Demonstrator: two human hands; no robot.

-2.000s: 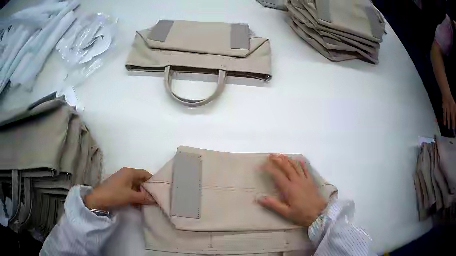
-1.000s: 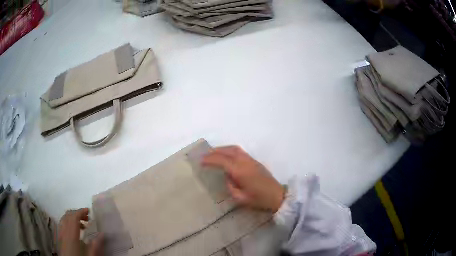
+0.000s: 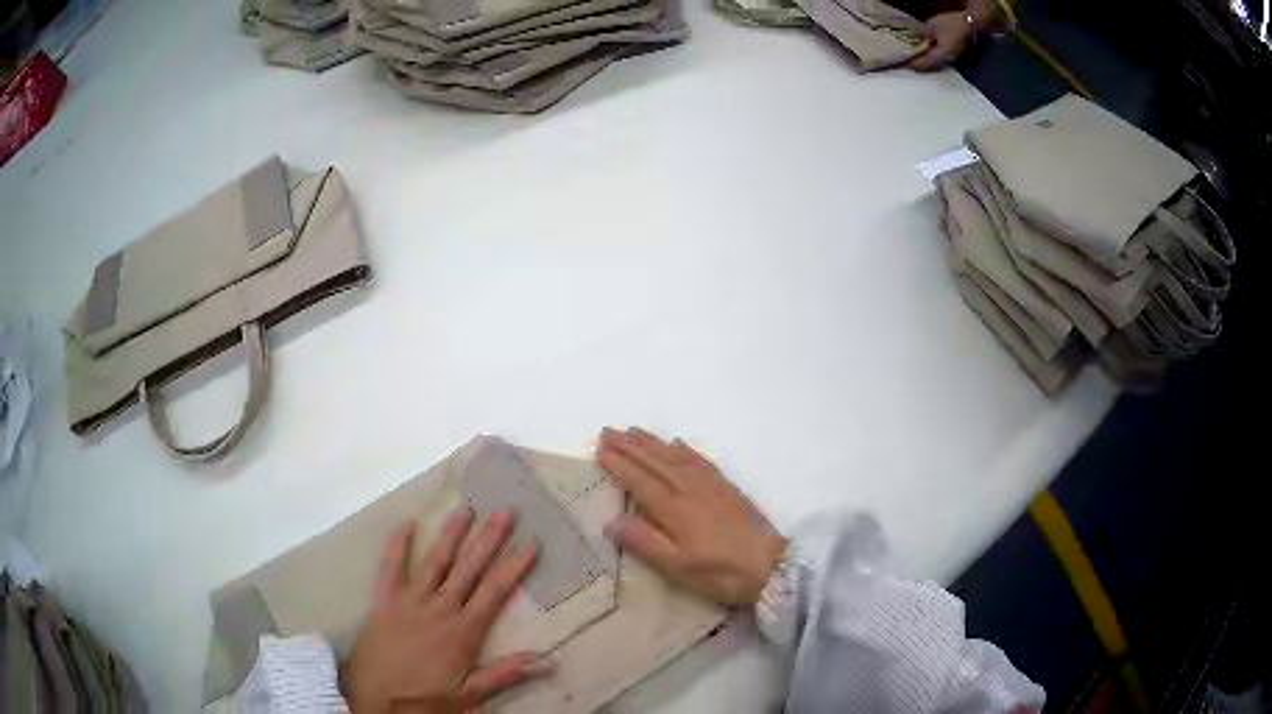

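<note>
A beige tote bag point(image 3: 328, 565) lies folded flat at the bottom of the view, with one greyish patch point(image 3: 537, 530) near its right end and another at its left end. My left hand point(image 3: 440, 621) lies palm down with spread fingers on the bag base, beside the right patch. My right hand point(image 3: 691, 516) presses flat on the folded side corner at the bag's right end. Neither hand grips the fabric. The bag's lower edge is cut off by the picture.
A second folded tote bag point(image 3: 209, 258) lies at the left, its handle toward me. Bag stacks point(image 3: 516, 49) stand at the back, at the right table edge point(image 3: 1074, 209) and lower left point(image 3: 56, 656). Another person's hand point(image 3: 956, 35) touches bags at the far edge. A red package point(image 3: 28, 105) is far left.
My left hand has moved from the bag's left end onto its base near the right patch. My right hand has shifted from the patch to the right corner. The view has turned slightly right.
</note>
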